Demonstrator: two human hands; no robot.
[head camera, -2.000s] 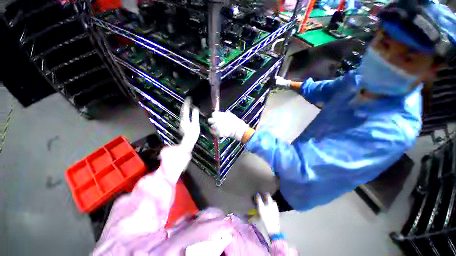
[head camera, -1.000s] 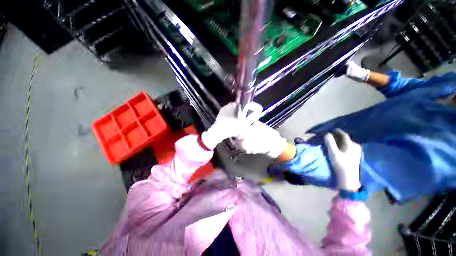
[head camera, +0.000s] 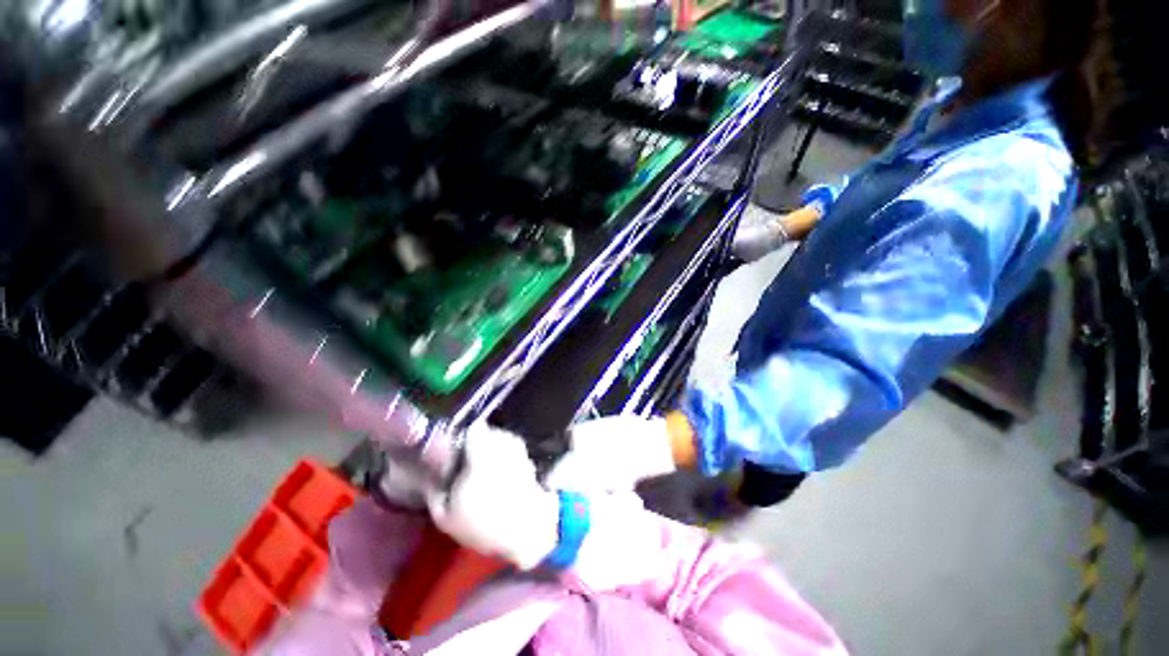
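A chrome wire rack trolley with green circuit boards (head camera: 494, 314) on its shelves fills the upper left and centre. Its blurred rack post (head camera: 289, 365) slants down towards me. My right hand (head camera: 494, 500), in a white glove with a blue band at the cuff, is closed around the lower visible part of the post. My left hand (head camera: 404, 477) is at the post just left of it, blurred and partly hidden behind the post and my right hand, so its grip is not clear. No board is seen in either hand.
A person in a blue smock (head camera: 885, 308) stands at the right; one gloved hand (head camera: 615, 455) is beside my right hand, the other (head camera: 759, 235) at the rack's far side. A divided red tray (head camera: 276, 551) is on the left. Dark wire racks (head camera: 1128, 333) stand far right.
My right hand has moved from the right, away from the post, onto the post. The rack looms larger across the left, and the view has turned. The other person's hand still stays close by mine.
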